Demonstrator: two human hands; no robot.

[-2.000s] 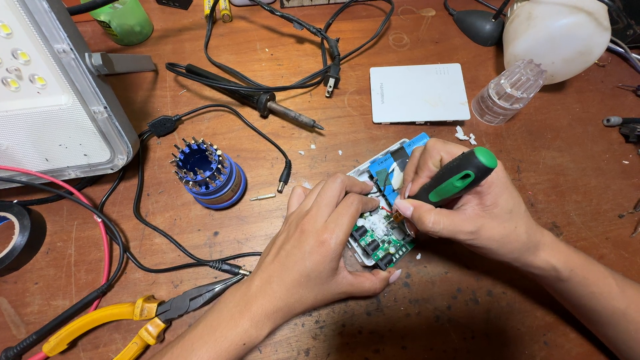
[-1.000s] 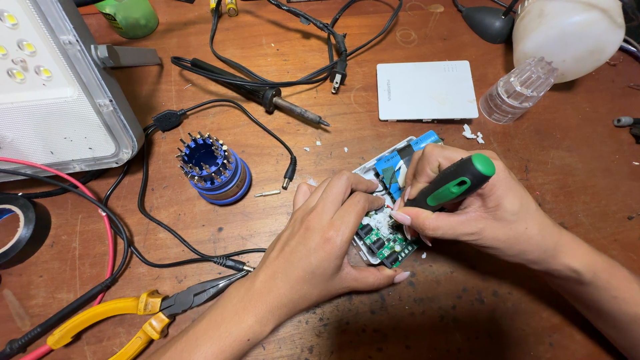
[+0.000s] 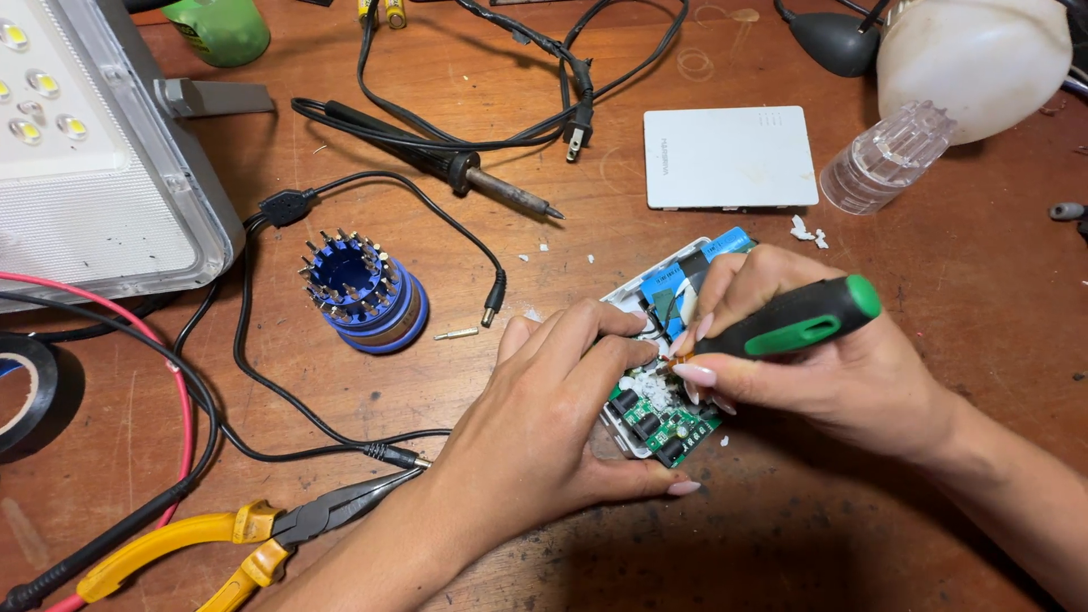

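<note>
My left hand steadies an opened white device casing on the wooden table, its fingers over the near left side. Inside the casing lie a green circuit board and blue-wrapped cells. White crumbly material covers part of the board. My right hand holds a screwdriver with a black and green handle, tilted down to the left. The screwdriver's tip is hidden among my fingers, close to the white material. A flat white cover rests beyond the casing.
At left are a blue bit holder, a loose bit, yellow-handled pliers, black tape and an LED floodlight. A soldering iron and its cord lie behind. A clear plastic cup and a white bulb stand back right.
</note>
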